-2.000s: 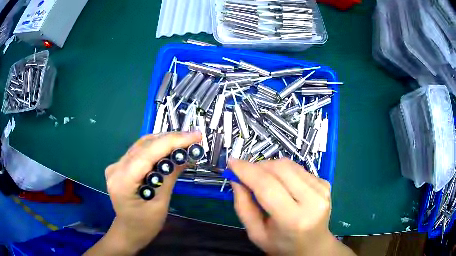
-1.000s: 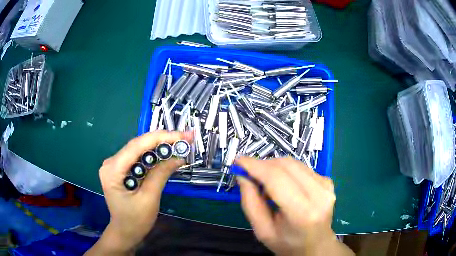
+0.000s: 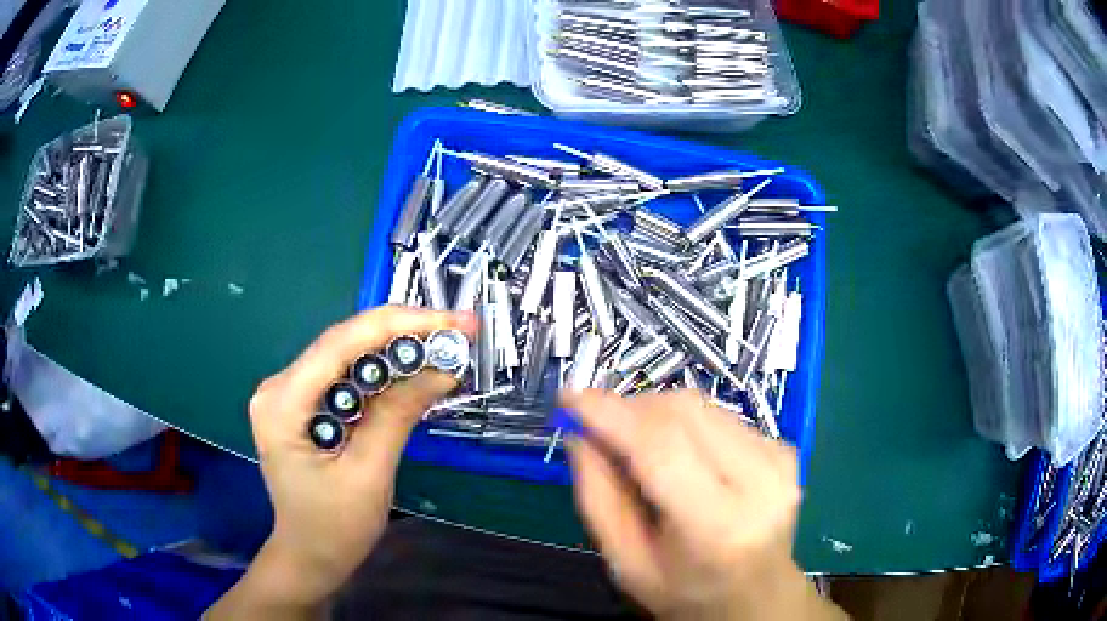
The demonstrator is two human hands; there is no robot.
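Observation:
My left hand point(image 3: 328, 449) holds a curved row of several pin assemblies point(image 3: 373, 372), their round ends facing me. Most ends are black-ringed; the one nearest the thumb and fingertip looks silver. My right hand point(image 3: 692, 485) grips a slim tool with a blue part point(image 3: 566, 420) showing at the fingertips; the rest is mostly hidden by the hand. Both hands are over the near edge of the blue tray point(image 3: 816, 352), a small gap apart. The tray is full of loose silver cylinders point(image 3: 565, 313) with thin rods.
Behind the tray stand a clear packing box point(image 3: 789, 100) with rows of cylinders, a corrugated liner point(image 3: 464, 46) and a red bin point(image 3: 829, 15). A clear parts box point(image 3: 128, 206) and white control box point(image 3: 134, 55) are left. Stacked clear boxes point(image 3: 1032, 340) stand right.
The end nearest my left thumb looked black-ringed two seconds ago and now looks silver. My left hand has moved slightly left and its row has tilted. My right hand stays near the same place.

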